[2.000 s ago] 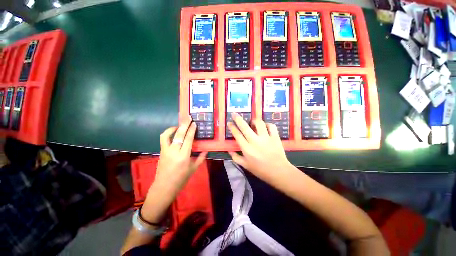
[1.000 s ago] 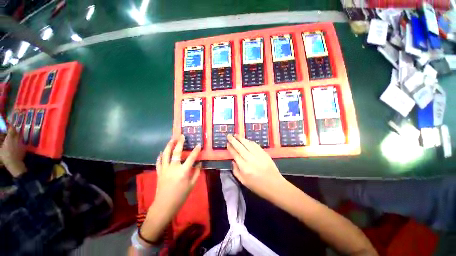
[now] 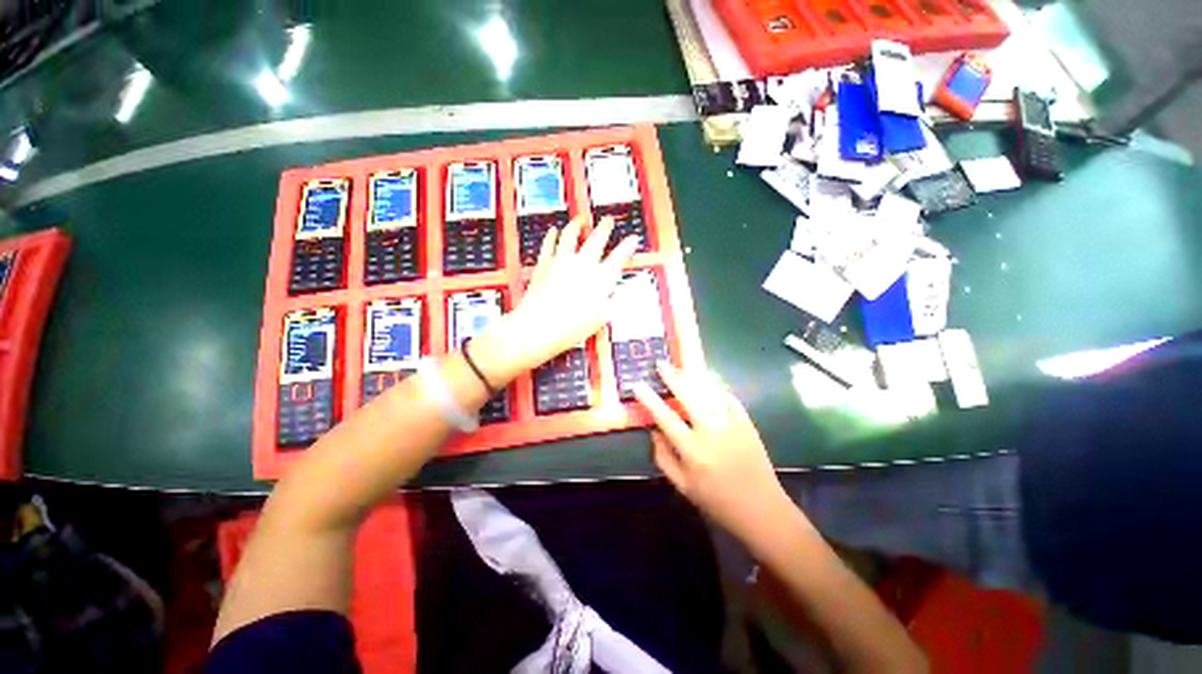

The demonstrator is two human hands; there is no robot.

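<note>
A red-orange phone tray [image 3: 269, 395] lies in front of me with two rows of keypad phones face up, their screens lit. My left hand [image 3: 567, 300] reaches across the tray, fingers spread over the lower keys of the top-row phones at the right end. Its palm and wrist hide parts of the bottom-row phones. My right hand [image 3: 712, 441] is at the tray's lower right corner, fingertips at the keypad of the bottom-right phone [image 3: 639, 329]. Neither hand holds anything.
A loose pile of white and blue batteries [image 3: 844, 250] lies right of the tray. Behind it are another red tray [image 3: 791, 46], a small orange-red phone [image 3: 965, 86] and a dark phone [image 3: 1039, 136]. A red tray [image 3: 33, 329] stands at the far left. A dark sleeve [image 3: 1120, 487] is at right.
My view has turned right, so the tray sits further left. My left hand has moved from the bottom-left phone to the top row's right end; my right hand has moved to the bottom-right phone.
</note>
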